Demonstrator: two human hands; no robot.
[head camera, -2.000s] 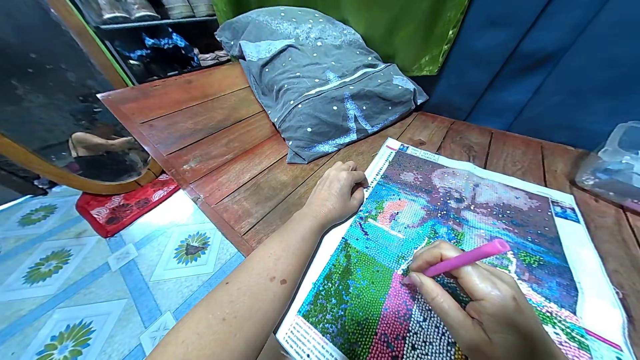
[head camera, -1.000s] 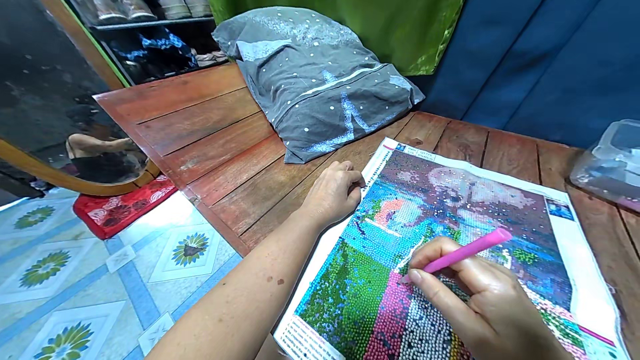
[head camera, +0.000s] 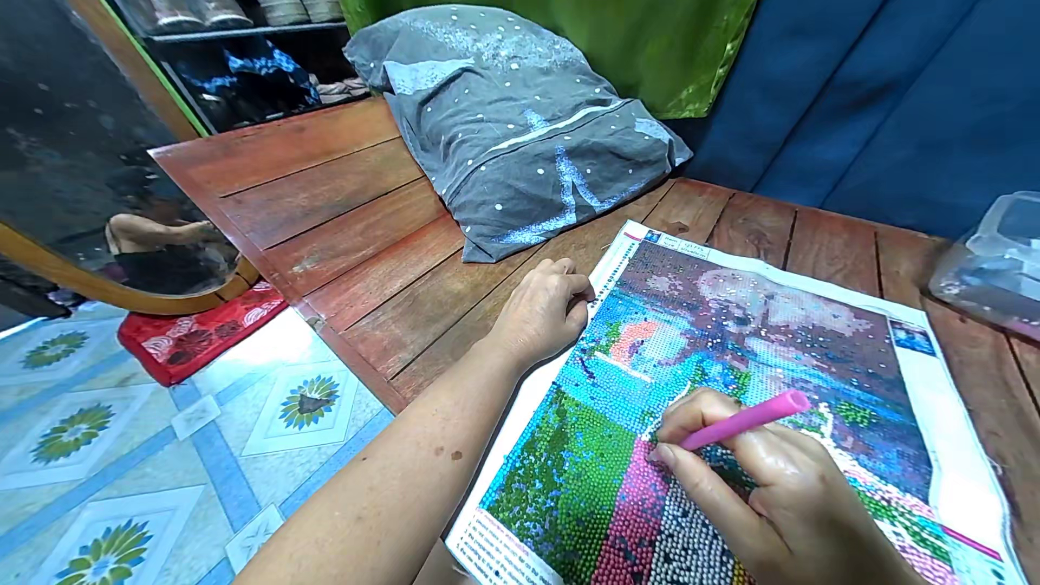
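Observation:
A diamond painting canvas (head camera: 593, 463), covered in small coloured beads with a white printed border, lies flat on the wooden planks. My right hand (head camera: 764, 479) holds a pink diamond painting pen (head camera: 747, 418) between thumb and fingers, over the spot where the pink, green and white areas meet. The pen's tip is hidden by the fingertips. My left hand (head camera: 548, 313) rests on the canvas's left edge near its upper corner, fingers loosely curled with nothing visible in them.
A grey patterned pillow (head camera: 536, 138) lies behind the canvas on the wooden platform (head camera: 382, 292). At the right edge stands a clear plastic container (head camera: 995, 268). Left are an oval mirror (head camera: 138, 305), a red mat (head camera: 203, 333) and the tiled floor (head camera: 219, 455); a shoe shelf (head camera: 244, 32) is behind.
My right hand has shifted slightly over the canvas, with the pink pen still in its grip. The left hand stays on the canvas edge.

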